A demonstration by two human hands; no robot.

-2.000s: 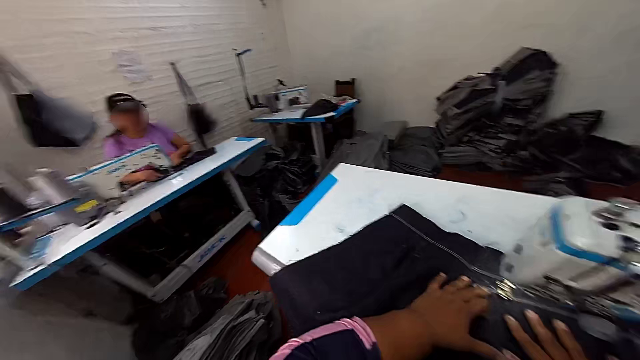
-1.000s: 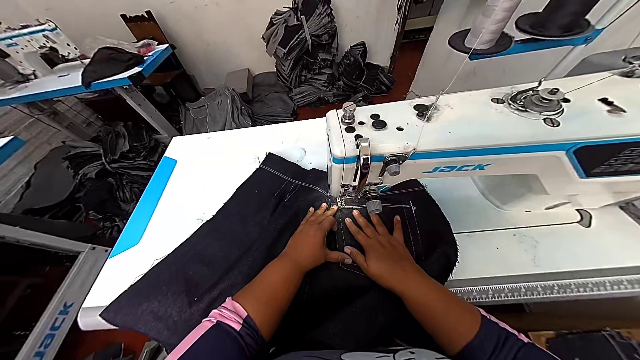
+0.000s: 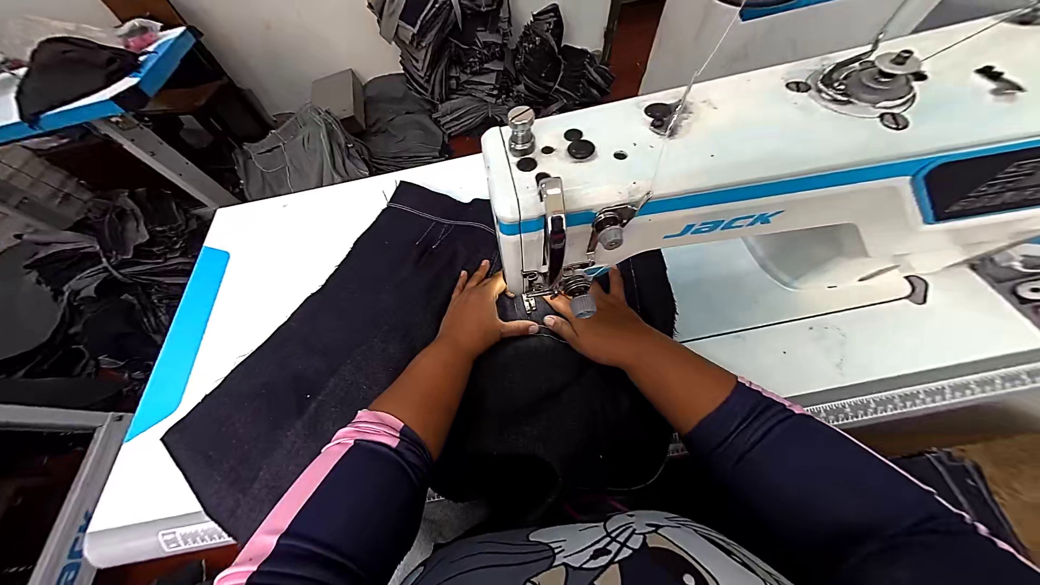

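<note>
Dark denim cloth [image 3: 325, 349] with light stitch lines lies over the white sewing table and under the needle area of a white and blue Jack sewing machine [image 3: 731, 195]. My left hand [image 3: 475, 313] rests on the cloth just left of the presser foot [image 3: 530, 303], fingers apart. On the other side, my right hand [image 3: 601, 325] lies on the cloth, its fingertips partly hidden behind the machine head's thread-tension knob. Both thumbs point toward each other just in front of the foot. Part of the cloth hangs over the table's front edge toward my lap.
Bundles of dark cloth [image 3: 455, 65] stand against the back wall, beside grey folded cloth [image 3: 301, 154]. Another table [image 3: 106, 106] with a black cloth is at the upper left. Dark fabric heaps [image 3: 106, 276] lie on the floor at left. A ruler strip runs along the front edge.
The view has swung from the room and a seated co-worker to the machine. Since one second ago, my left hand's fingers have moved apart a little from my right hand at the foot.
</note>
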